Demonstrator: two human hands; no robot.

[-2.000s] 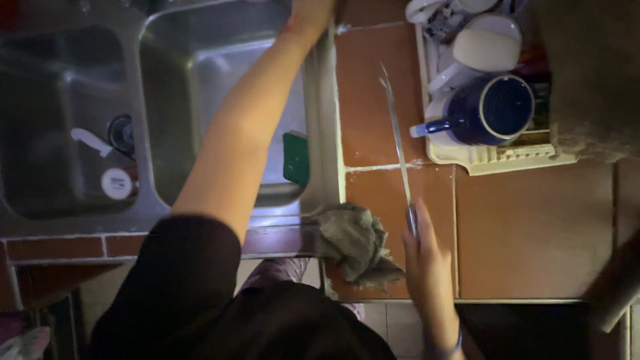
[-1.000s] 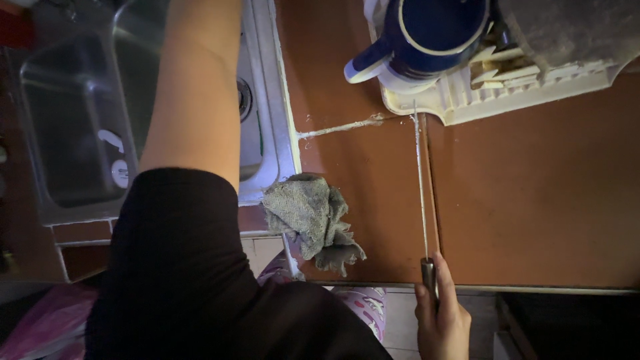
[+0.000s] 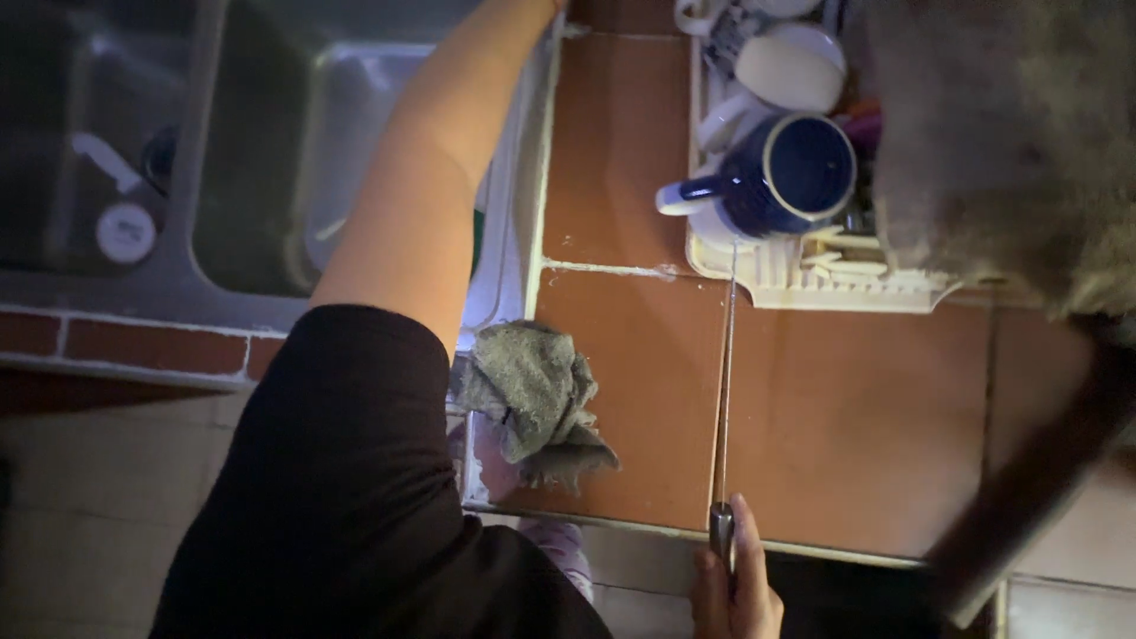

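Observation:
In my right hand point(image 3: 738, 572) is the dark handle of a long, thin-bladed knife point(image 3: 727, 390). Its blade is seen nearly edge-on and points away from me over the tiled counter point(image 3: 852, 426), the tip by the front edge of a cream dish rack point(image 3: 843, 288). My left forearm reaches up across the steel sink point(image 3: 355, 49); the left hand lies beyond the top edge of the view. A crumpled grey cloth point(image 3: 532, 390) lies on the counter's corner beside the sink, touched by neither hand.
A dark blue mug point(image 3: 808, 169) and white cups point(image 3: 790, 69) stand in the rack. Brownish fabric point(image 3: 1003, 133) hangs over its right side. A white-handled utensil point(image 3: 106, 161) and a round white item point(image 3: 126, 232) lie in the left basin. A dark bar crosses the lower right.
The view has shifted back toward the sink over the last second. The knife stays in my right hand; two seconds ago its blade slanted left, and now it points nearly straight away from me.

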